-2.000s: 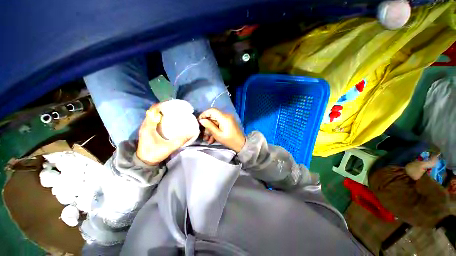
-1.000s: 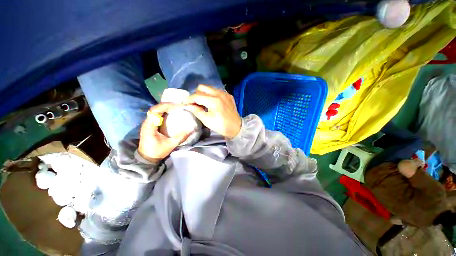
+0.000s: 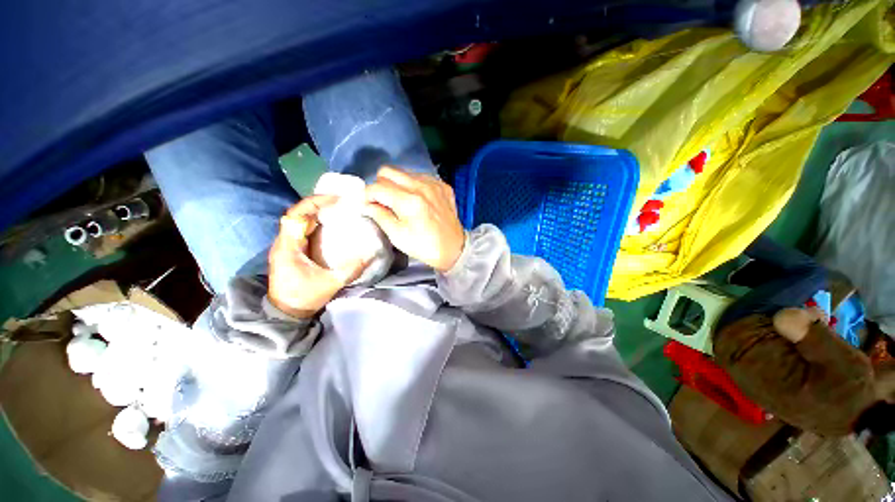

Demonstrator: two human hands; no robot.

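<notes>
A white rounded plush toy point(image 3: 345, 241) is held above my lap, with a smaller white lobe at its top. My left hand point(image 3: 306, 257) is wrapped around the toy's left side, thumb below and fingers above. My right hand point(image 3: 417, 216) is on the toy's upper right, with its fingertips pressed at the join between the two lobes. No needle or thread can be made out at the fingertips.
A blue-covered table point(image 3: 196, 59) crosses the top, with a pale round lump point(image 3: 767, 24) at its edge. A blue basket point(image 3: 554, 211) and yellow sack point(image 3: 726, 147) lie right. A carton point(image 3: 59, 422) of white pieces is lower left. A person's brown sleeve point(image 3: 785, 368) and a stool point(image 3: 690, 314) show right.
My right hand has moved from beside the toy up onto its upper right, and the smaller lobe now shows at the top. In the last second, only slight finger movement shows.
</notes>
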